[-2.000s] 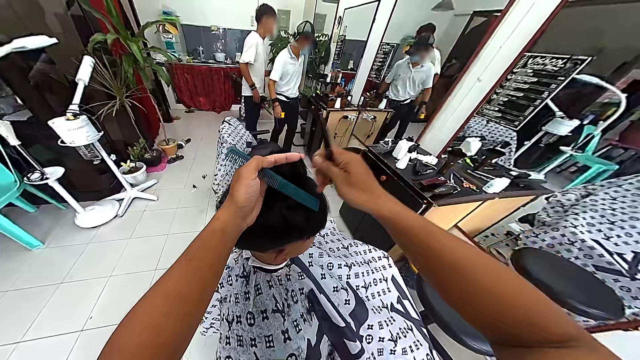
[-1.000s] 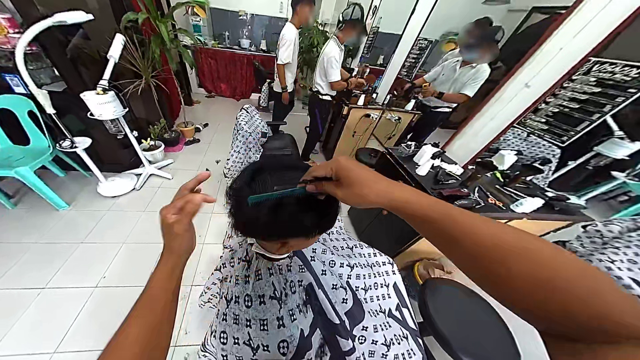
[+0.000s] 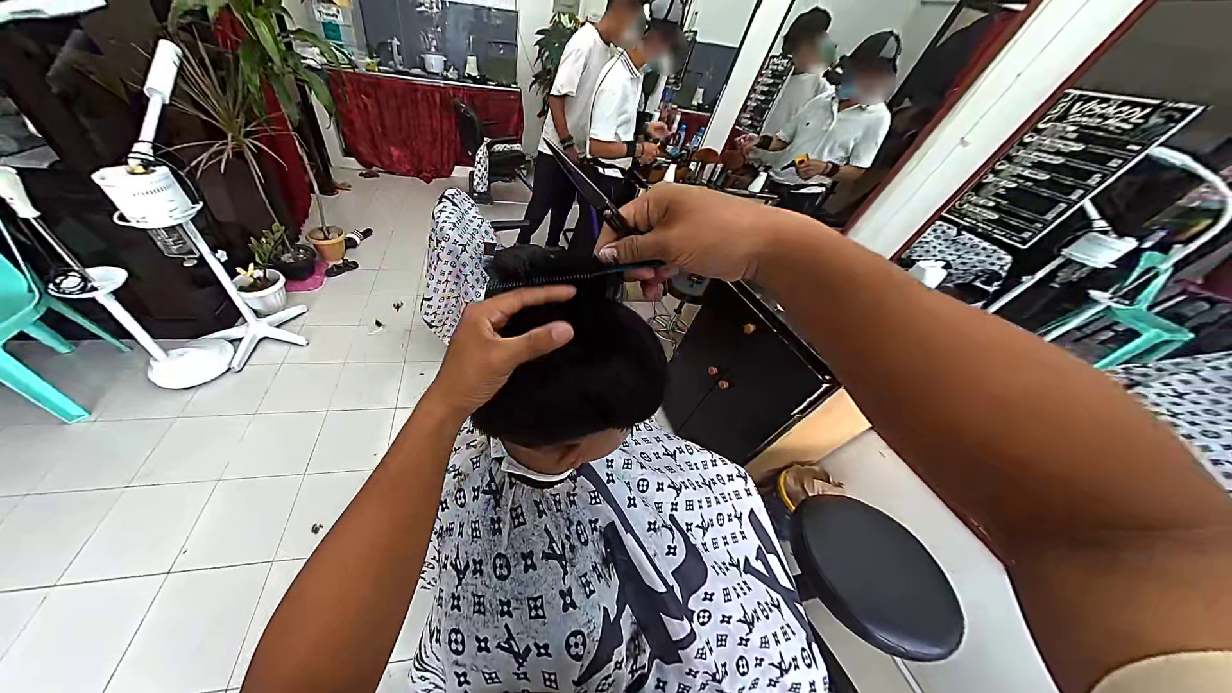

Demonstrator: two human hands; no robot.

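A seated person with dark hair (image 3: 587,375) wears a white patterned barber cape (image 3: 577,587) and a face mask (image 3: 534,473). My right hand (image 3: 679,231) holds a comb (image 3: 568,275) across the top of the hair. Also in that hand are scissors (image 3: 589,188), their blades pointing up and to the left. My left hand (image 3: 505,342) rests at the left side of the hair, thumb and index finger apart, just under the comb. Whether its fingers pinch any hair cannot be seen.
A black round stool seat (image 3: 878,577) stands at the right, beside a black cabinet (image 3: 751,371). Two co-workers in white shirts (image 3: 616,101) stand at a counter ahead. A wheeled white salon appliance (image 3: 149,197) and a teal plastic chair (image 3: 34,327) are at the left.
My left hand has come from beside the head to the hair. The scissors now stick up from my right hand, with the comb still in it. The view has shifted.
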